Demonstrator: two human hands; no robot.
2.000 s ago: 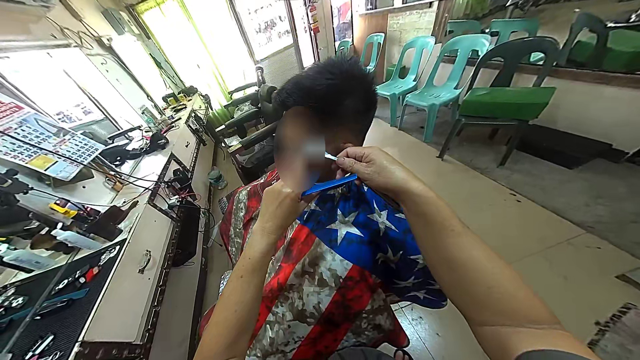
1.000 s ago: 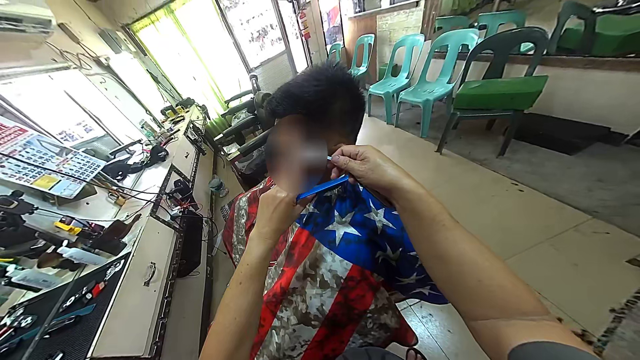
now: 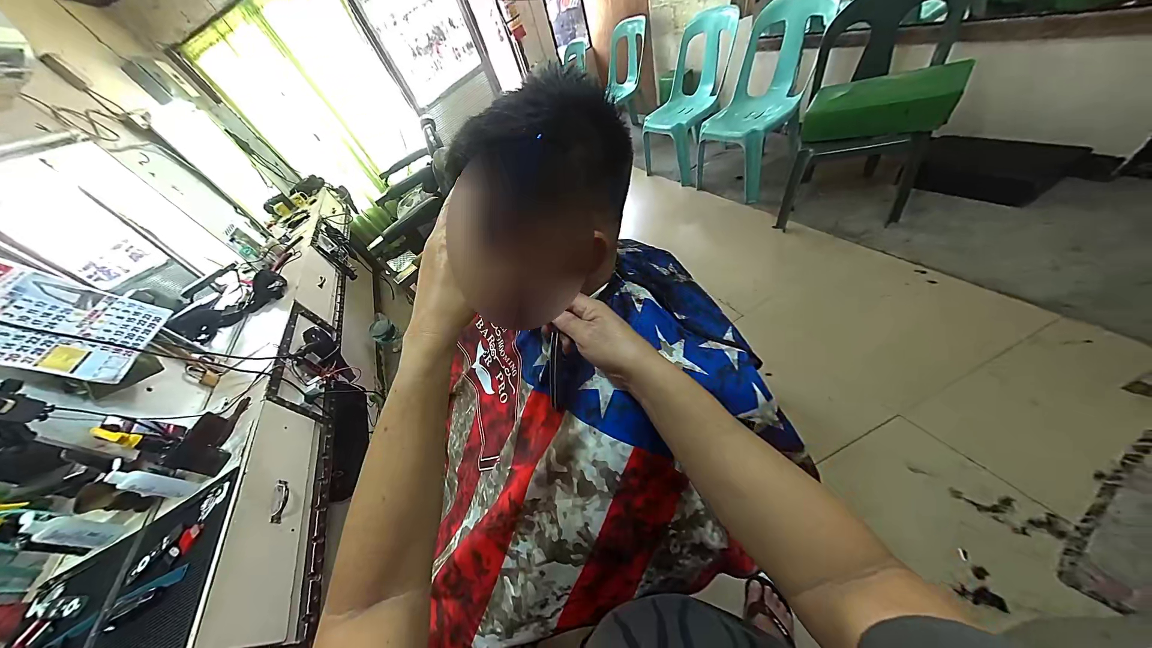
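Note:
A seated person with short dark hair (image 3: 549, 117) wears a barber cape (image 3: 594, 477) with stars, red stripes and camouflage patches. My left hand (image 3: 439, 288) rests against the side of the person's head, at the left of the view; its fingers are largely hidden and no tool shows in it. Below the jaw, my right hand (image 3: 598, 335) has its fingers closed near the cape's neckline. A thin dark tool (image 3: 554, 369) points down from those fingers over the cape; its exact kind is unclear.
A long counter (image 3: 256, 504) on the left bears bottles, cords and tools on a dark mat (image 3: 162, 576). Teal plastic chairs (image 3: 756, 117) and a dark chair with a green board (image 3: 886, 103) stand behind on the right. A sandal (image 3: 767, 605) shows below the cape.
My left hand has moved from the blue tool near the chin up to the side of the head. My right hand has dropped below the jaw. The blue tool no longer shows there.

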